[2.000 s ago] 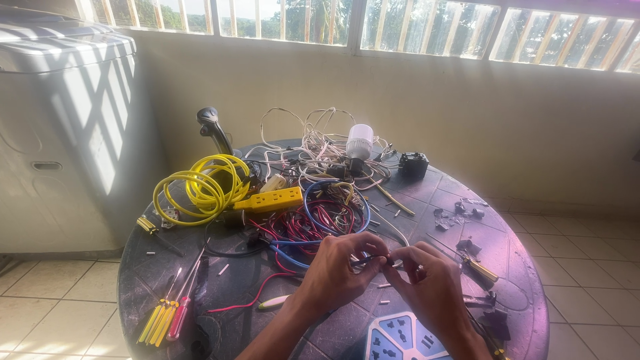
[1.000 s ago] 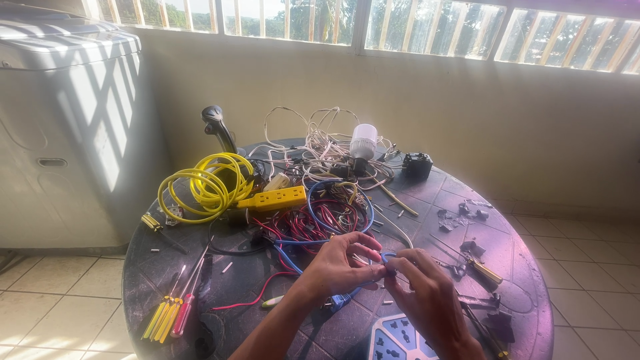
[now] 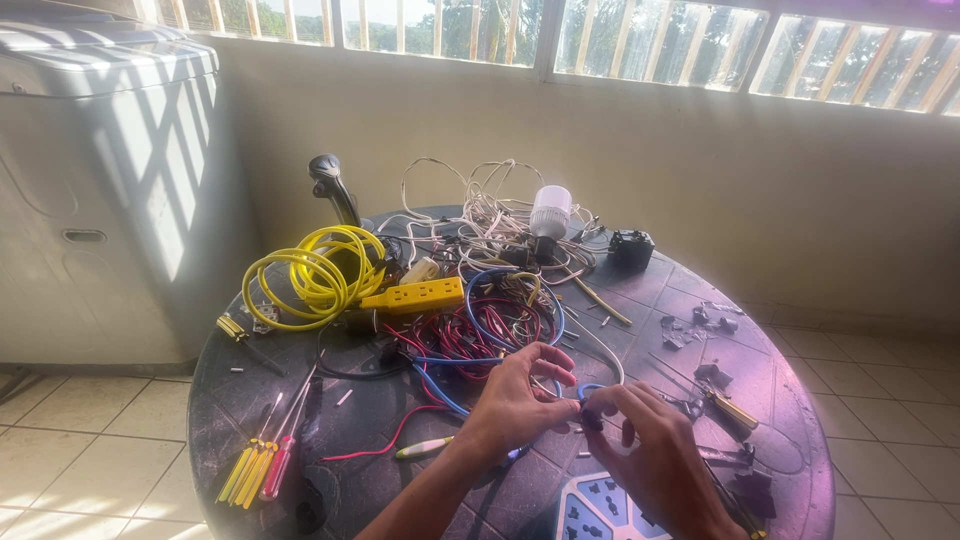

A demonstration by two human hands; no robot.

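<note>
Above the front of a dark round table [image 3: 525,480], my left hand [image 3: 521,397] and my right hand [image 3: 637,427] meet at the fingertips. Between them is a blue cable [image 3: 589,390] with a small dark piece [image 3: 592,420] on it, pinched by my right fingers. My left thumb and fingertips touch the same spot; whether they grip it is partly hidden. Just behind my hands lie tangled red and black wires [image 3: 487,330] and a loop of blue cable [image 3: 559,311]. A blue and white socket strip [image 3: 600,510] lies below my right hand.
Screwdrivers [image 3: 259,465] lie at the left front, another screwdriver [image 3: 731,409] at the right. A yellow power strip [image 3: 416,295], coiled yellow cable [image 3: 337,285], joystick [image 3: 330,184], LED bulb [image 3: 551,214], black block [image 3: 630,249] and white wires [image 3: 495,202] stand or lie farther back. Black tape scraps [image 3: 679,330] lie right.
My fingers have shifted around the blue cable, and the dark piece now shows at my right fingertips. The things lying on the table have not plainly moved.
</note>
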